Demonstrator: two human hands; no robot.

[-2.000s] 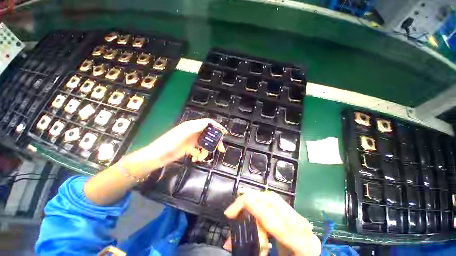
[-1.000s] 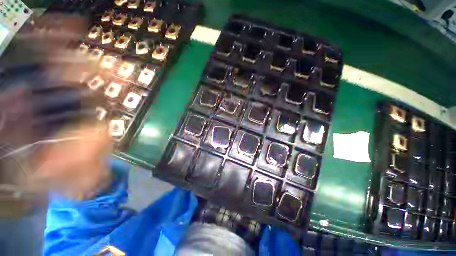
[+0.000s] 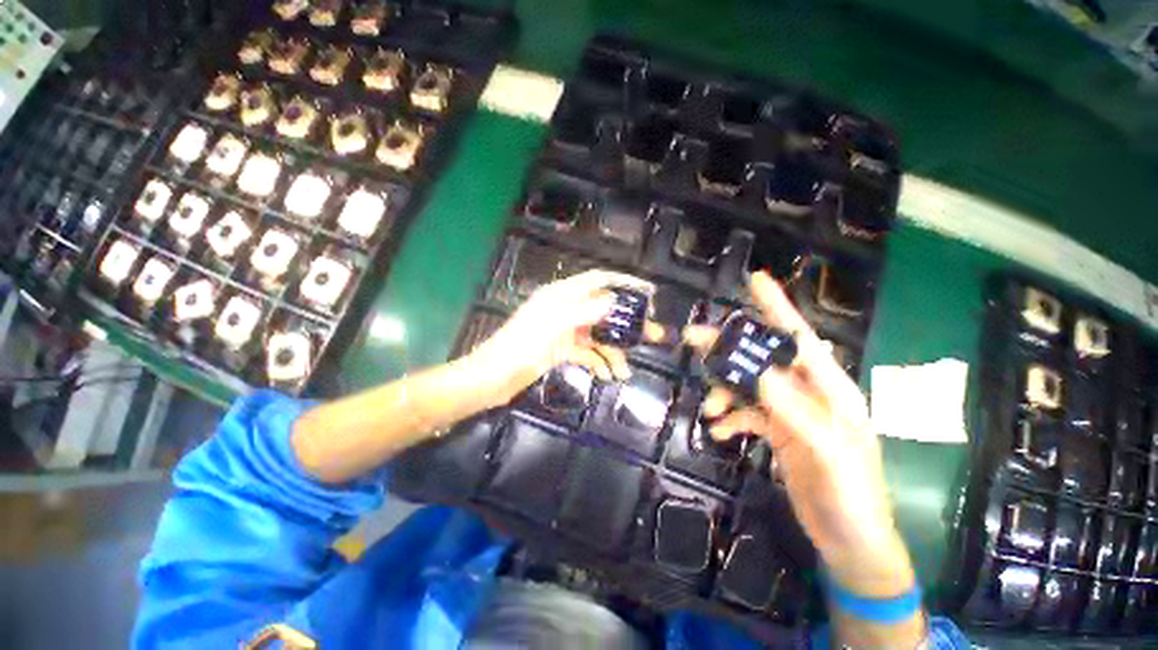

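My left hand (image 3: pixel 559 333) holds a watch head (image 3: pixel 621 316) over the middle of the centre tray (image 3: pixel 533 472), its dark face up with small white text. My right hand (image 3: pixel 806 413) holds a second watch head (image 3: pixel 749 353) just to the right, its black face showing rows of small light marks. The two watches are apart. The centre tray has dark watches in many pockets; a few pockets at its near left are empty. My hands hide several pockets.
The left tray (image 3: pixel 413 210) holds rows of gold and whitish watch backs. A darker tray (image 3: pixel 70 165) lies beyond it. The right tray (image 3: pixel 971 508) has a few gold watches. A white paper slip (image 3: pixel 919 401) lies between centre and right trays on the green mat (image 3: pixel 406 305).
One second ago an arm was a blur over the left tray and no hand was over the centre tray. Now both hands are over the centre tray, each holding a watch.
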